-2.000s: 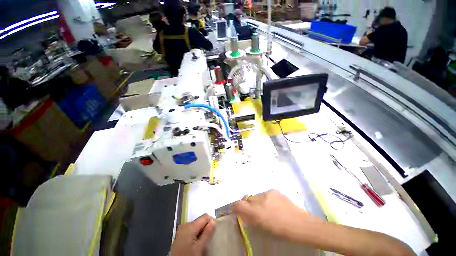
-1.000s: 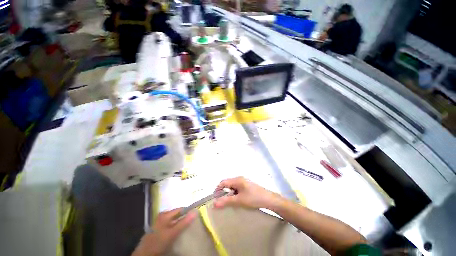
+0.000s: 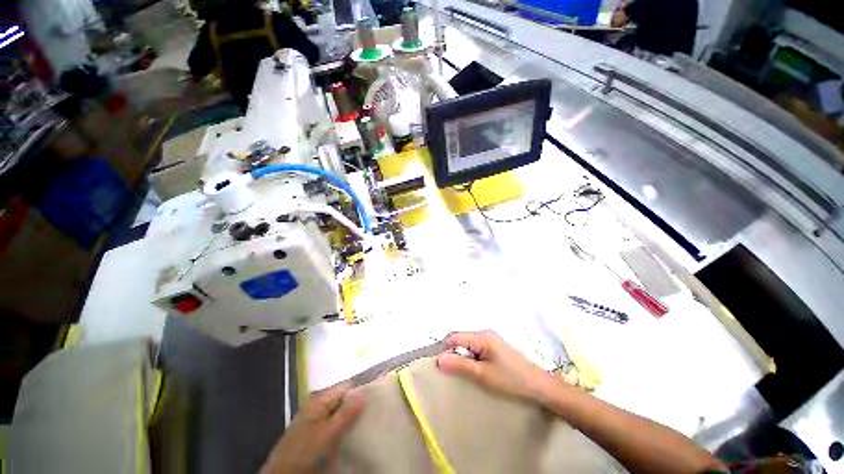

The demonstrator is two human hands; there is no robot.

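Observation:
A large beige garment (image 3: 490, 421) lies at the bottom centre, with a narrow yellow binding strip (image 3: 421, 417) running down it. Its greyish fabric edge (image 3: 400, 359) is stretched between my hands. My right hand (image 3: 477, 359) pinches the right end of the edge between thumb and fingers. My left hand (image 3: 319, 421) holds the left end, its lower part cut off by the picture's bottom. The white sewing machine head (image 3: 264, 278) stands ahead to the left, apart from the cloth.
The touchscreen (image 3: 490, 134) stands behind, with a loose cable (image 3: 527, 208). Thread snips (image 3: 599, 309), a red-handled screwdriver (image 3: 645, 298) and a grey plate (image 3: 650, 268) lie at right. Beige pieces (image 3: 79, 407) lie at left. A metal rail structure (image 3: 639, 176) runs beyond. People show in the background.
The view has shifted. The hands first worked close together on the cloth; now they are spread apart with the greyish edge between them. Since one second ago, the grip looks much the same.

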